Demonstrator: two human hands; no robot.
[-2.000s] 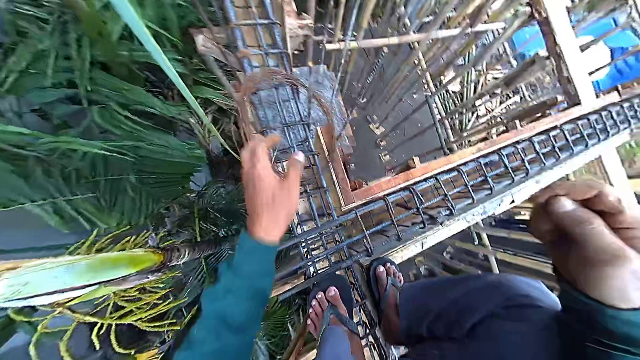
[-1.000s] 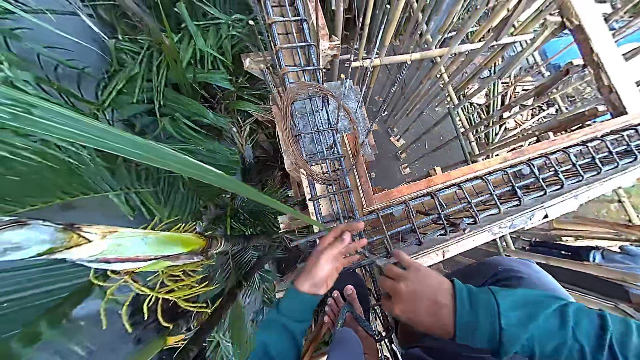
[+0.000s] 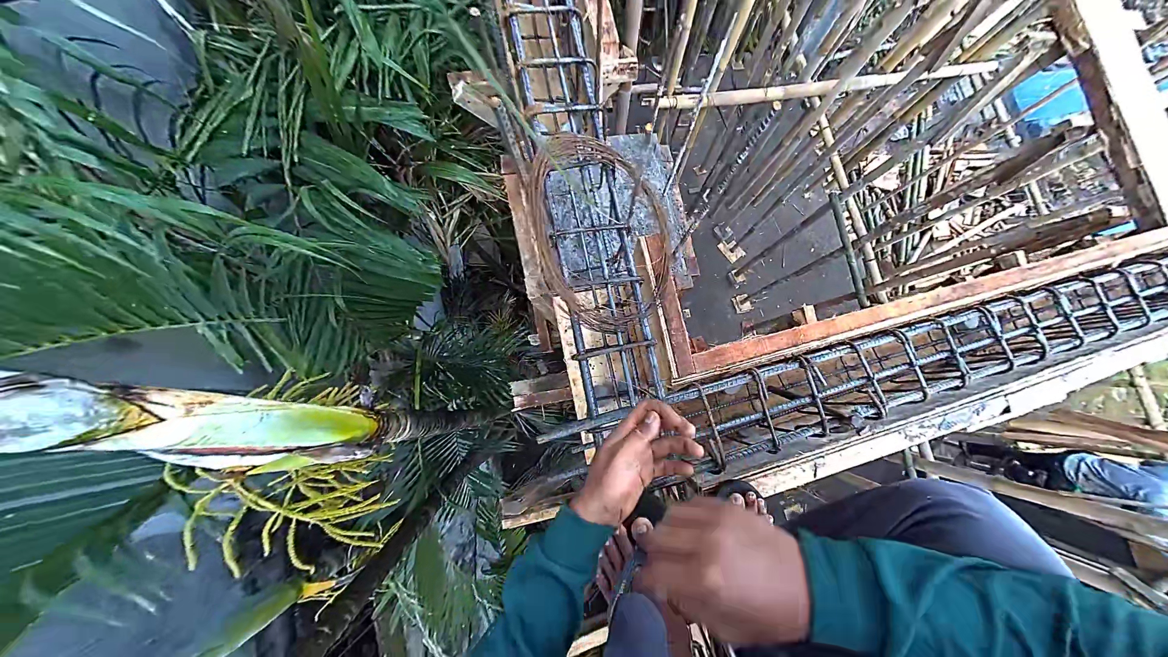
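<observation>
My left hand (image 3: pixel 630 465), its fingers loosely bent, is over the corner where two rebar cages meet; whether it holds anything thin cannot be told. Closer to me, my right hand (image 3: pixel 725 570) is blurred, its fingers curled and partly hidden. A coil of thin rusty tie wire (image 3: pixel 547 242) lies across the rebar cage (image 3: pixel 589 351) that runs away from me. The other rebar cage (image 3: pixel 826 388) runs off to the right inside wooden formwork (image 3: pixel 821 330). My feet in sandals are partly covered by my hands.
Palm fronds (image 3: pixel 319 210) and a palm trunk (image 3: pixel 274 427) stand left of the formwork. Bamboo poles (image 3: pixel 785 91) rise beyond the corner above a grey floor (image 3: pixel 766 265) far below. A wooden post (image 3: pixel 1109 109) stands at upper right. Someone's blue-clad part (image 3: pixel 1118 479) shows lower right.
From two seconds ago, my left hand has moved off the cage near the wire coil and back towards me. My right hand has come in from the far right to beside it.
</observation>
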